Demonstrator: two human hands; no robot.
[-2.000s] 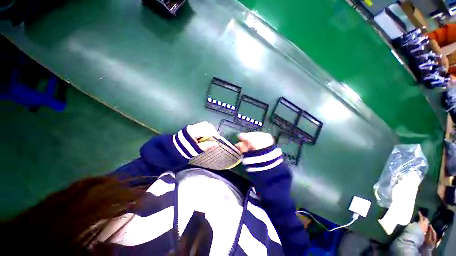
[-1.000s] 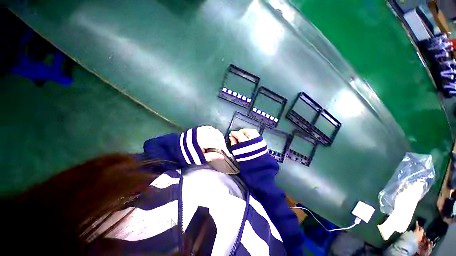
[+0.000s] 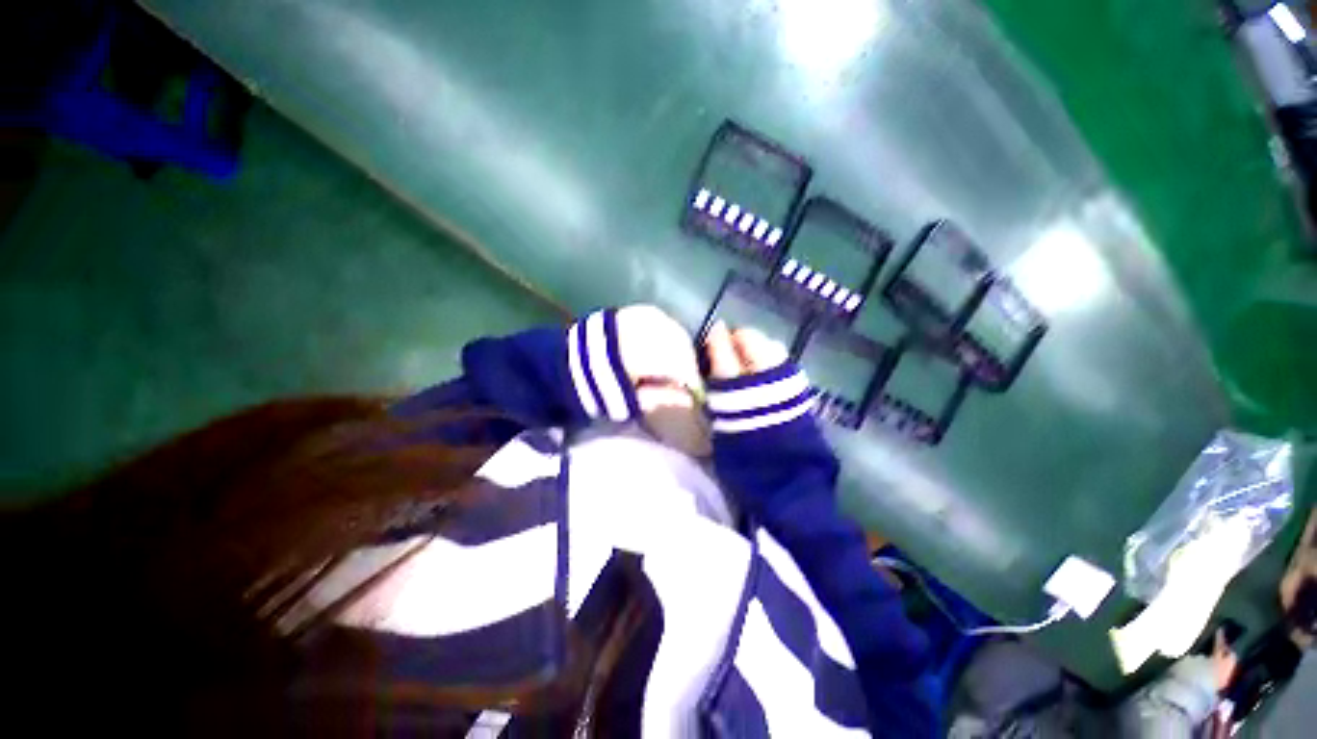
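My left hand is near the chest and holds a beige pad sheet, seen small and partly hidden. My right hand is just beside it, fingers bent, over the near part of a black frame; its fingertips are blurred, and whether they hold anything is unclear. Two black frames farther out carry rows of small white squares, one row on the left frame and one on its neighbour. More black frames lie to the right without bright white rows.
A white square adapter with a cable lies at the lower right. Beyond it are a clear plastic bag and white cloth-like material. Another person's hand shows at the lower right edge. A blue object stands at the upper left.
The view has shifted, so the frames appear farther right and higher. My right hand has moved in from the right, closer to my left hand. The pad sheet now shows less of its face.
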